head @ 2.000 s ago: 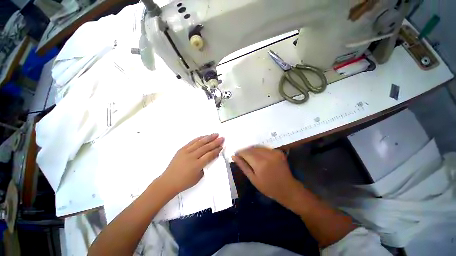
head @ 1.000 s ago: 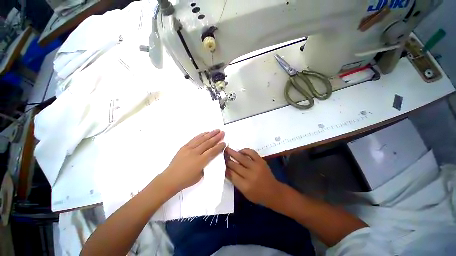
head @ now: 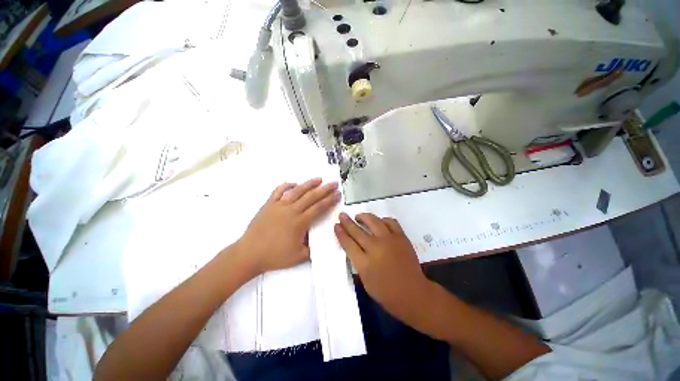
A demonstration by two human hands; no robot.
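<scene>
A large white garment panel [head: 186,223] lies on the table left of and in front of the needle area [head: 344,160], its frayed edge hanging toward the lap. A narrow folded edge [head: 335,305] runs from the needle area down past the table's front edge. My left hand [head: 287,227] lies flat on the cloth with fingers pointing to the presser foot. My right hand [head: 380,253] is at the strip's right edge, fingertips on it, the fingers bent; whether it pinches the cloth is unclear.
The cream sewing machine [head: 477,59] spans the back. Green-handled scissors [head: 479,165] lie on its bed. A small red-and-white item [head: 552,152] and a green-handled tool [head: 660,115] are at right. A lamp [head: 259,78] stands left of the needle. White cloth [head: 611,327] lies at lower right.
The view has shifted, with the machine lower and further right. The narrow folded strip now shows along the panel's right edge. My right hand has come in from the right to the cloth edge.
</scene>
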